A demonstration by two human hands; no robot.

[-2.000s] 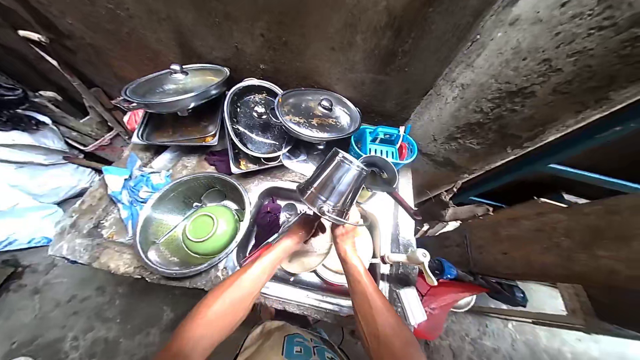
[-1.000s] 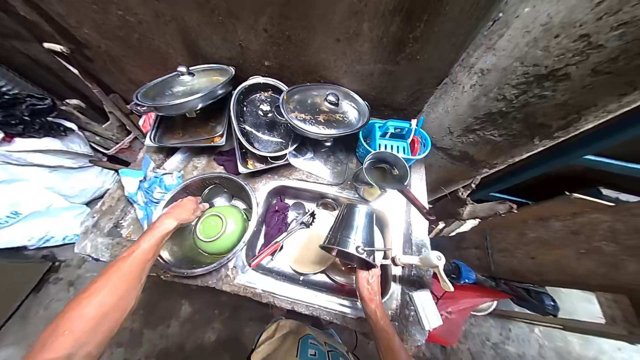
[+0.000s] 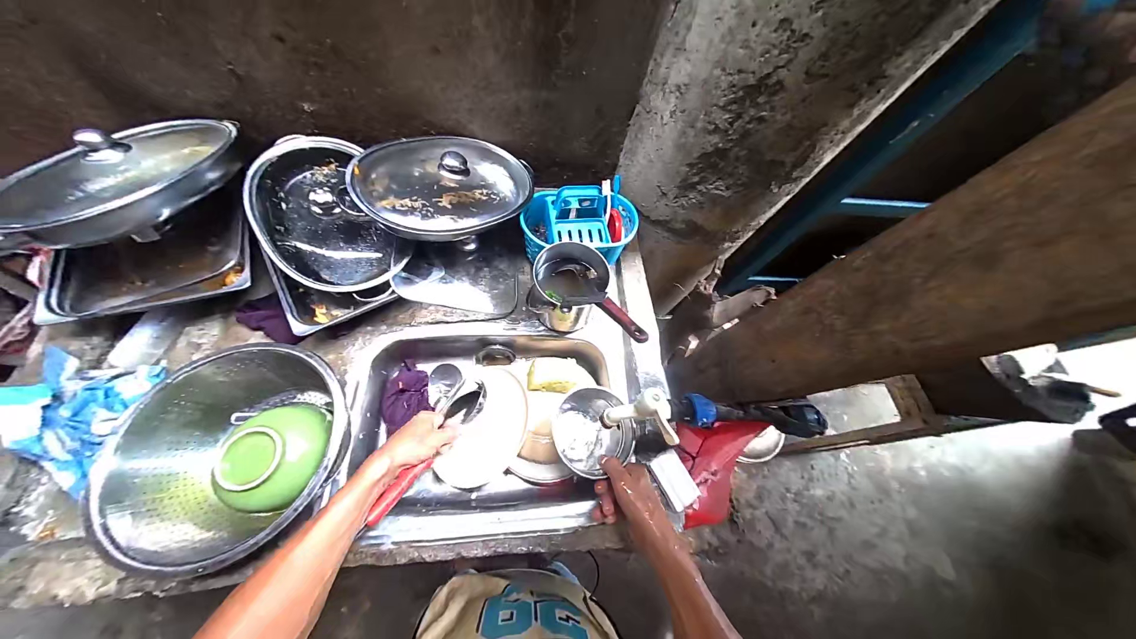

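Note:
My right hand [image 3: 621,486] grips the rim of a metal pot [image 3: 587,435], its mouth up beneath the white faucet [image 3: 641,410] at the sink's right. Over the left part of the steel sink [image 3: 497,513], my left hand [image 3: 419,441] is at the metal utensils, near a ladle [image 3: 463,401] and a red handle [image 3: 398,493]; its exact grip cannot be told. White plates [image 3: 488,430], a yellow sponge [image 3: 552,374] and a purple cloth [image 3: 406,397] lie in the sink. A green bowl [image 3: 284,457] sits upside down in the steel colander [image 3: 160,475] to the left.
Behind the sink stand lidded oval pans [image 3: 444,191], metal trays [image 3: 142,275] and a blue plastic basket [image 3: 577,209]. A small saucepan [image 3: 571,275] with a dark red handle rests on a container. A blue plastic bag [image 3: 89,399] lies far left, a red bag [image 3: 710,470] right of the sink.
My left hand has moved from the colander to the utensils in the sink. The pot in my right hand, tilted on its side before, is now upright under the faucet.

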